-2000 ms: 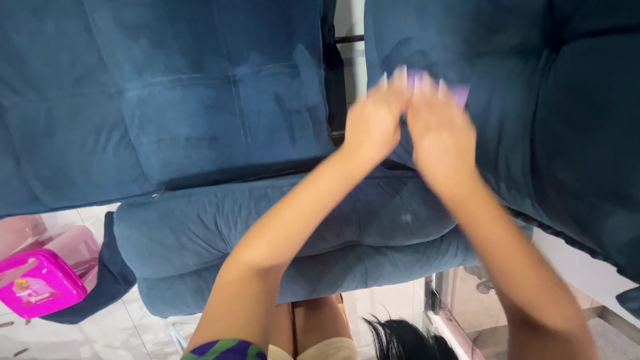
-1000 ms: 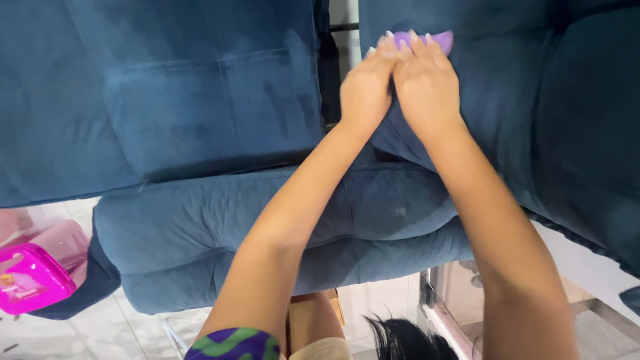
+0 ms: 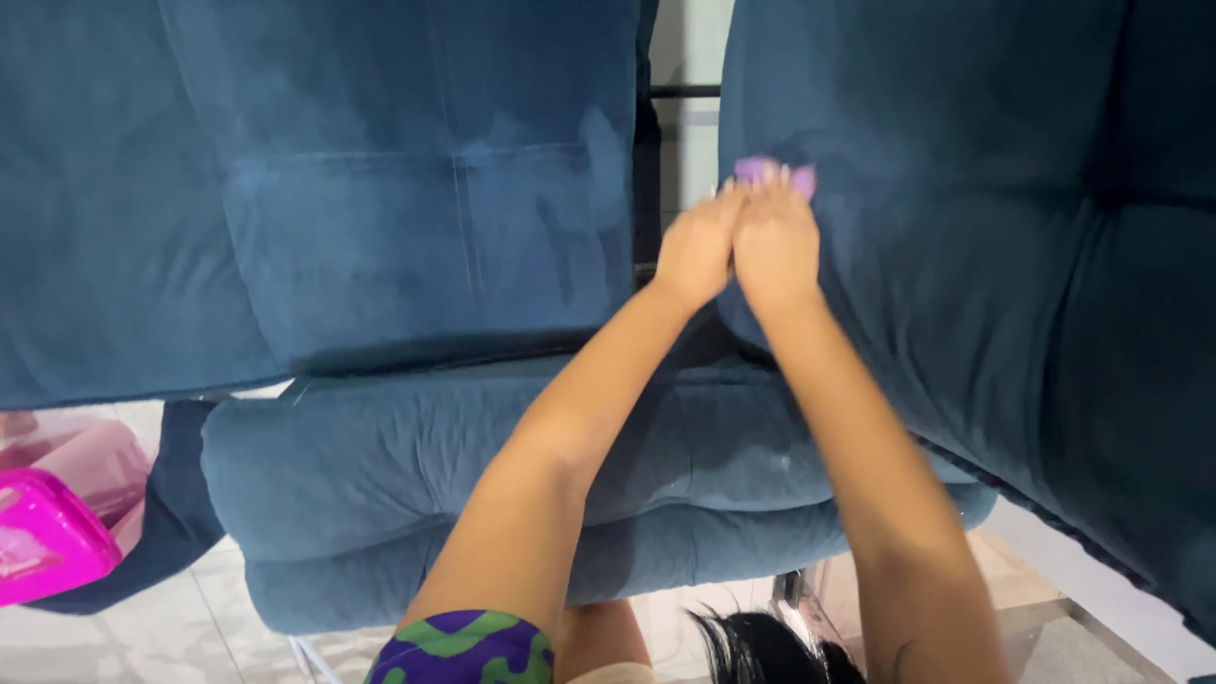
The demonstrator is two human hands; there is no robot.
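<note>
Both hands meet at the near edge of the right blue upholstered cushion (image 3: pixel 912 228), beside the gap between two cushions. My right hand (image 3: pixel 779 237) presses down with its fingers over a small purple object (image 3: pixel 803 180), perhaps a brush or cloth; it is blurred and mostly covered. My left hand (image 3: pixel 701 245) lies against the right hand, its fingertips near the purple object; whether it grips it too is hidden. The left blue cushion (image 3: pixel 361 237) shows paler smudged patches near its seam. Under my forearms lies a padded blue armrest or cushion (image 3: pixel 380 475).
A bright pink plastic container (image 3: pixel 57 537) and a paler pink one (image 3: pixel 100 465) stand at the far left, by dark blue fabric (image 3: pixel 180 494). A dark metal bar (image 3: pixel 686 92) crosses the gap. Tiled floor (image 3: pixel 142 627) shows below.
Both hands, together with the purple object, stay on the right cushion and shift slightly along its edge. The pink container sits a little farther left in view than two seconds ago.
</note>
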